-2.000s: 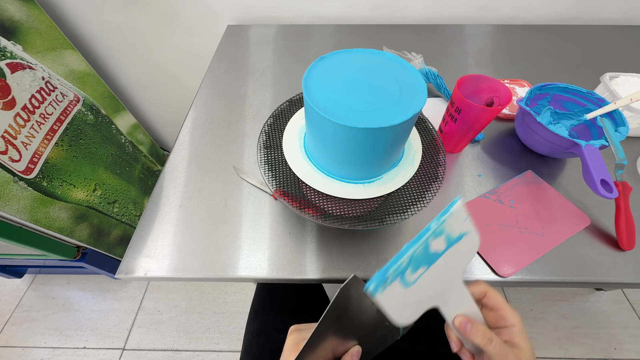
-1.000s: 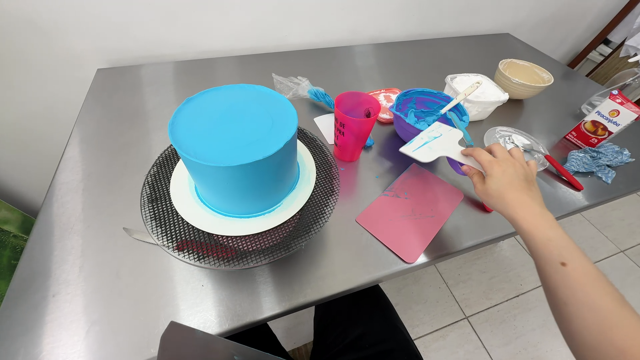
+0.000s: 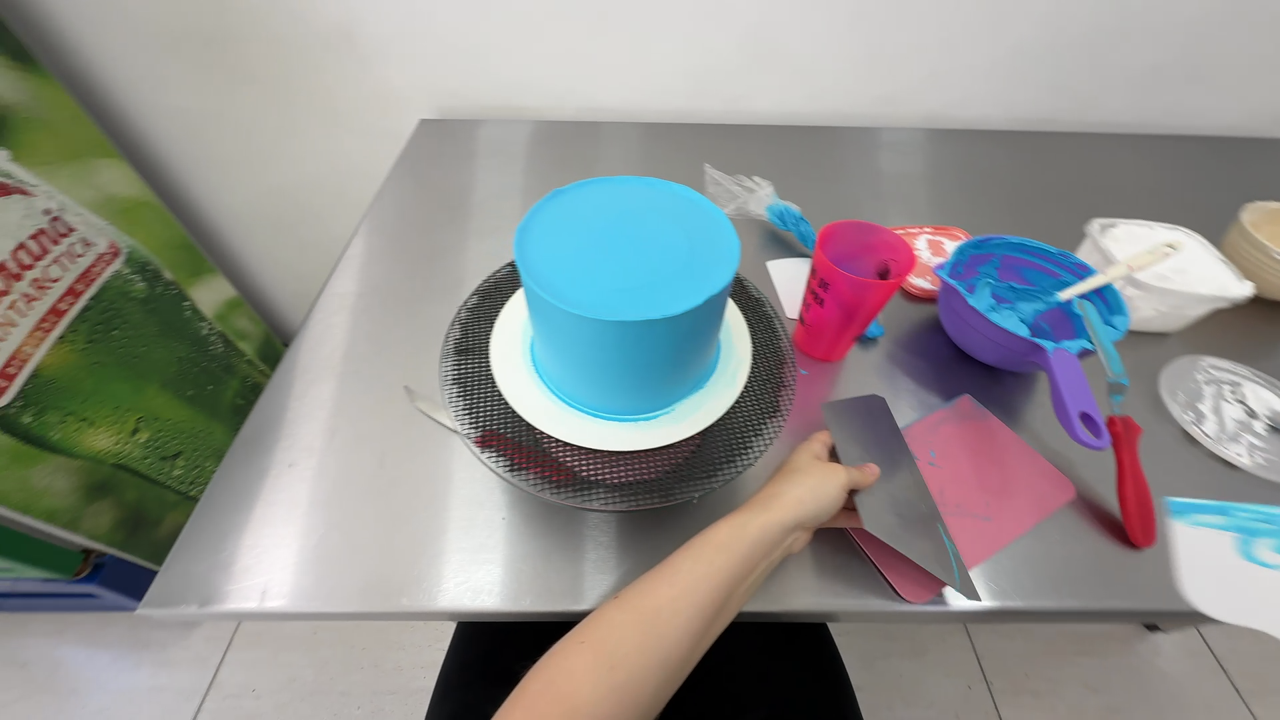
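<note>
My left hand grips a flat metal icing scraper, held over a pink plastic sheet near the table's front edge. A white plastic scraper smeared with blue frosting shows at the right edge; my right hand is out of view. To the left, a smooth round cake with blue frosting rests on a white cake board, which lies on a black mesh-patterned turntable. Under the turntable's rim the tip of a blade sticks out.
A pink plastic cup, a plastic bag with blue frosting and a red lid stand behind. Farther right are a purple bowl of blue frosting, a red-handled spatula, a white tub and a foil-like disc.
The metal scraper has come up from below the table edge to over the pink sheet. My right hand, over the purple bowl a second ago, has left the view. The view has swung left.
</note>
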